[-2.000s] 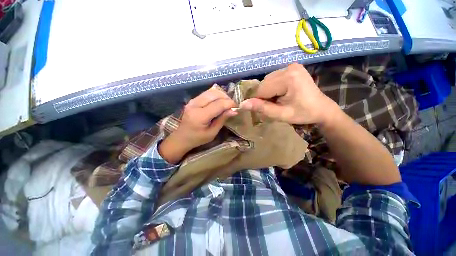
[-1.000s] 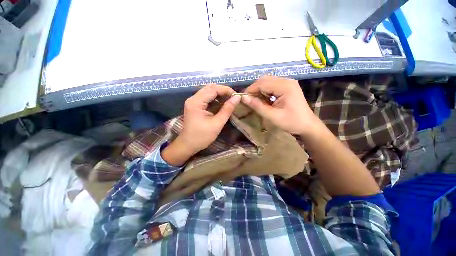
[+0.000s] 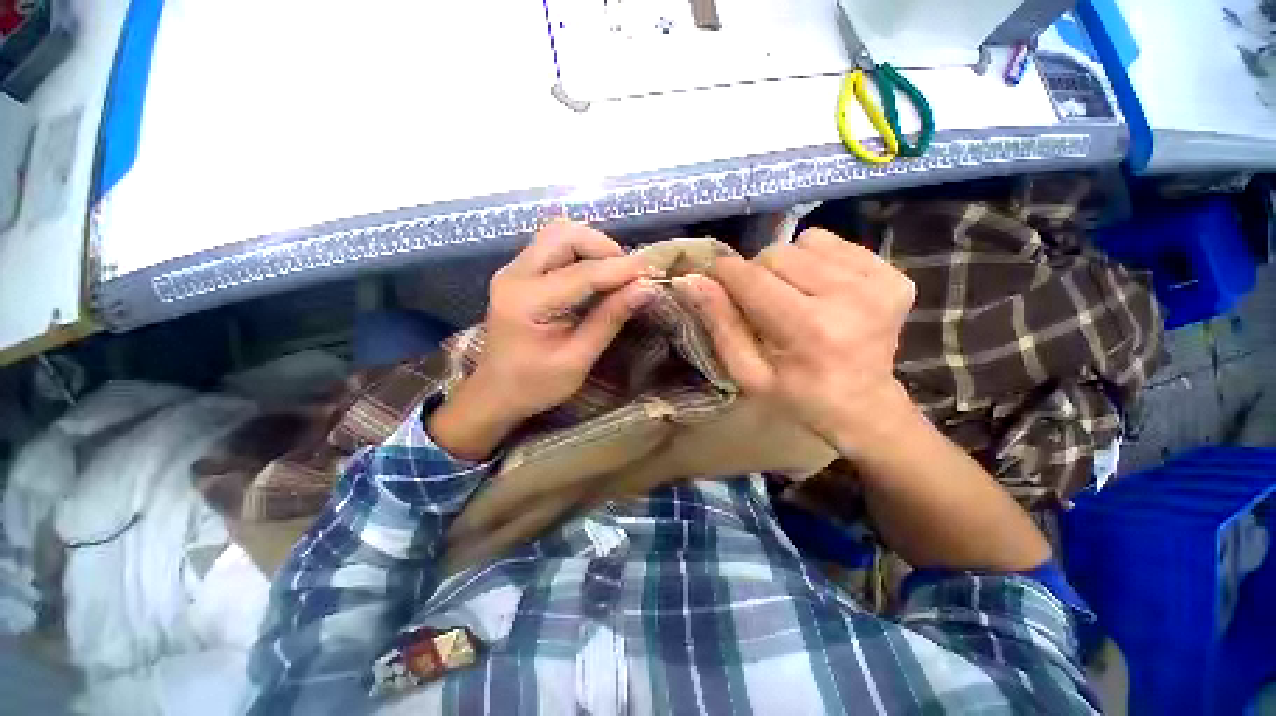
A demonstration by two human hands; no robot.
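Note:
A tan garment point(image 3: 602, 483) with a brown plaid lining lies across the lap and rises to the fingertips. My left hand point(image 3: 546, 325) pinches the garment's edge between thumb and forefinger, just in front of the table's front edge. My right hand point(image 3: 823, 325) pinches the same edge beside it, with the fingertips of both hands nearly touching. A narrow pale strip of the edge shows between them. The exact fold under the fingers is too small to tell.
Scissors point(image 3: 884, 112) with yellow and green handles lie on the white table point(image 3: 350, 112), behind its printed ruler point(image 3: 420, 231). A brown plaid pile point(image 3: 1008, 322) hangs at right, a white cloth pile point(image 3: 133, 518) at left. Blue crates point(image 3: 1161, 560) stand at lower right.
My right hand has turned so its back covers more of the cloth. The tan edge now arches up behind the fingertips, and more plaid lining shows between the hands. The view has shifted slightly.

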